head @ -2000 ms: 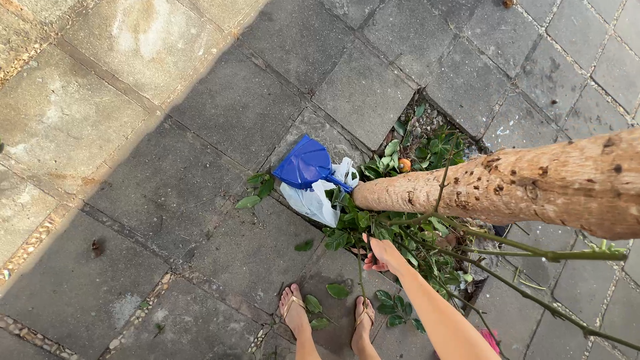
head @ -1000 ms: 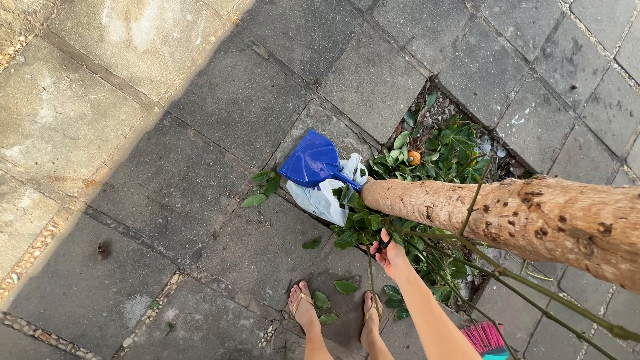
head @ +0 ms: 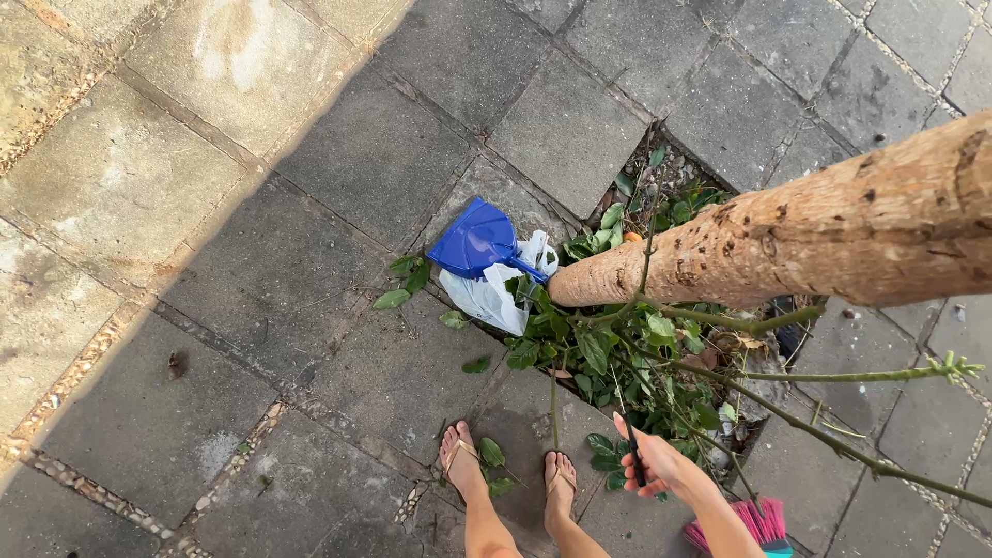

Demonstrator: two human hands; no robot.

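Observation:
My right hand point(head: 652, 463) is closed around the black handle of a thin-bladed tool point(head: 634, 453), likely a knife, its narrow blade pointing toward the leaves. Beside it, green branches point(head: 744, 387) cross over a heap of cut leafy twigs point(head: 643, 364) at the base of a tree trunk point(head: 759, 240). A blue plastic dustpan point(head: 477, 239) rests on a white plastic bag point(head: 488, 298) against the trunk's foot. My left hand is out of view.
Grey paving slabs point(head: 372, 155) surround the square tree pit. My feet in flip-flops point(head: 463, 459) stand just below it, with loose leaves point(head: 490, 452) between them. A broom head with pink bristles point(head: 756, 521) lies at the lower right.
My right hand has moved back from the leaves and lower in the view, and the black-handled tool now shows plainly in it.

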